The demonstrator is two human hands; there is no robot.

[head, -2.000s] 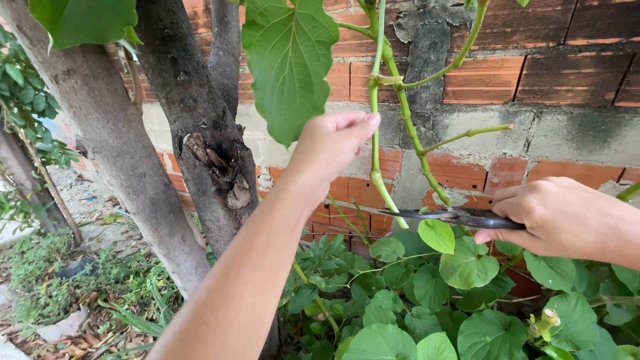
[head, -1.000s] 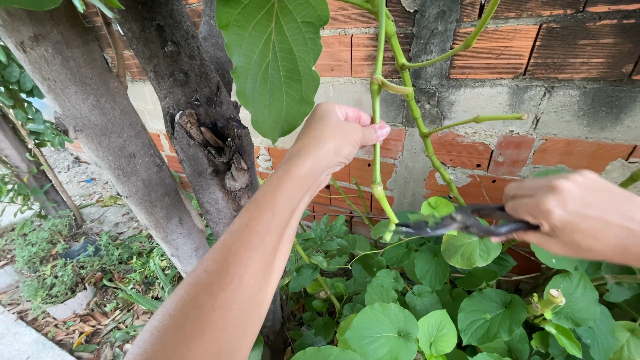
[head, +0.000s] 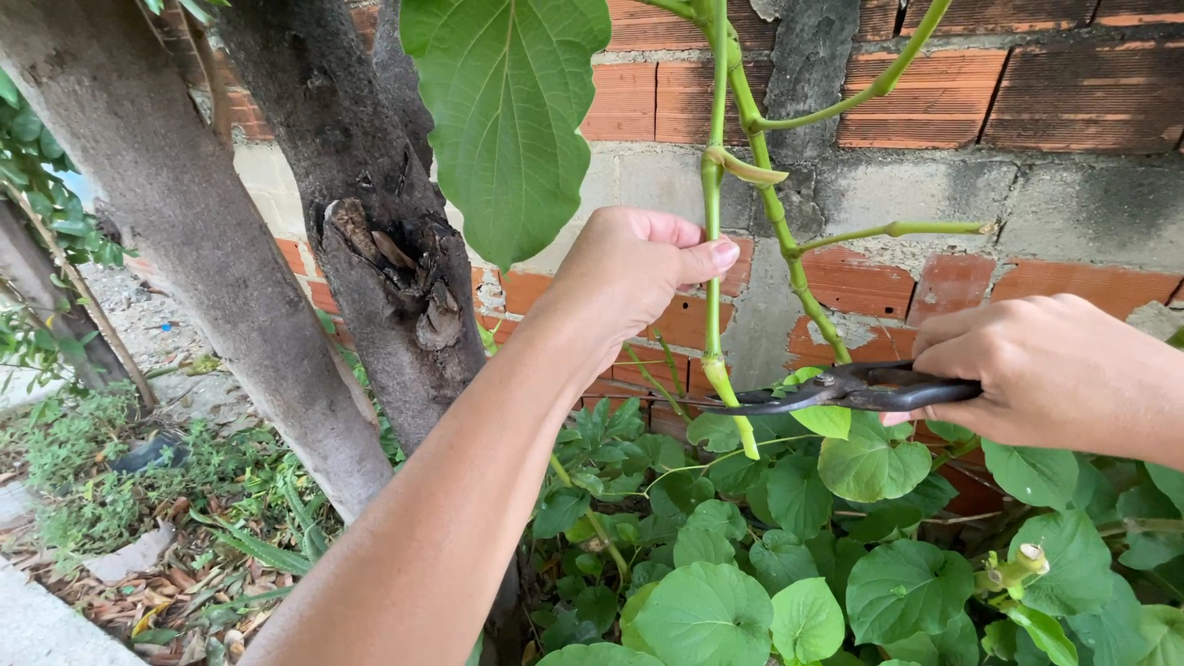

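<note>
Between thumb and fingers, my left hand (head: 647, 259) pinches a green jointed plant stem (head: 713, 319) that hangs down in front of the brick wall. My right hand (head: 1036, 370) grips black pruning shears (head: 865, 387) by the handles. The blades point left and lie across the stem's lower end, just below its lowest node, and a short pale green tip extends beneath them. A large green leaf (head: 511, 120) hangs left of the stem. Behind it, a second green stem (head: 786, 240) carries side shoots. The palm and most fingers of my right hand are turned from view.
Two grey tree trunks (head: 199, 231) lean at the left, one with a dark knot (head: 398, 264). A wall of bricks and blocks (head: 1091, 208) stands behind. Low leafy plants (head: 708, 606) grow at its foot, among them a cut stub (head: 1017, 566). Dry leaves and a pale kerb (head: 55, 620) are lower left.
The stem's lower end, which ran down behind the shears two seconds ago, now ends freely just below the blades. My left hand still holds the stem. The view has shifted slightly.
</note>
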